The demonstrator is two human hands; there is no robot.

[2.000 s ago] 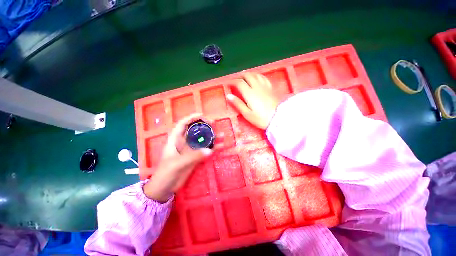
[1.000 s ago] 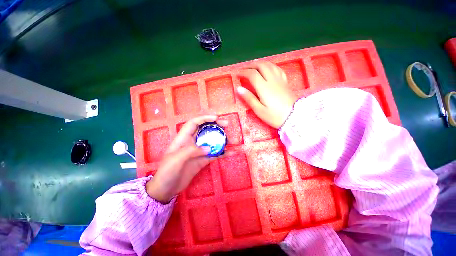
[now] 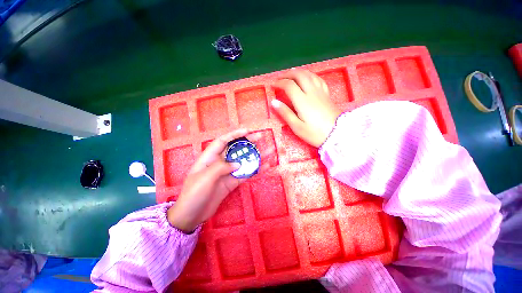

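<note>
My left hand (image 3: 209,180) holds a round smartwatch (image 3: 244,158) above the middle-left part of the red foam tray (image 3: 252,230). The thumb touches the lower left of its face. The screen is lit, dark at the top with small pale marks and white lower down. My right hand (image 3: 306,106) rests on the tray's far part with fingers bent and spread. No object shows in it, but the space under the palm is hidden. The visible tray pockets hold no watches.
A wrapped-looking dark disc (image 3: 228,47) lies beyond the tray. Another black disc (image 3: 91,174), a white round item on a stem (image 3: 137,169) and a pale metal post (image 3: 57,111) are at the left. A tape ring (image 3: 481,91) and a thin stick (image 3: 502,109) lie at the right.
The watch screen has gone from dark with a green mark to blue-white, then to dark and white with pale marks. The disc beyond the tray has shifted slightly left.
</note>
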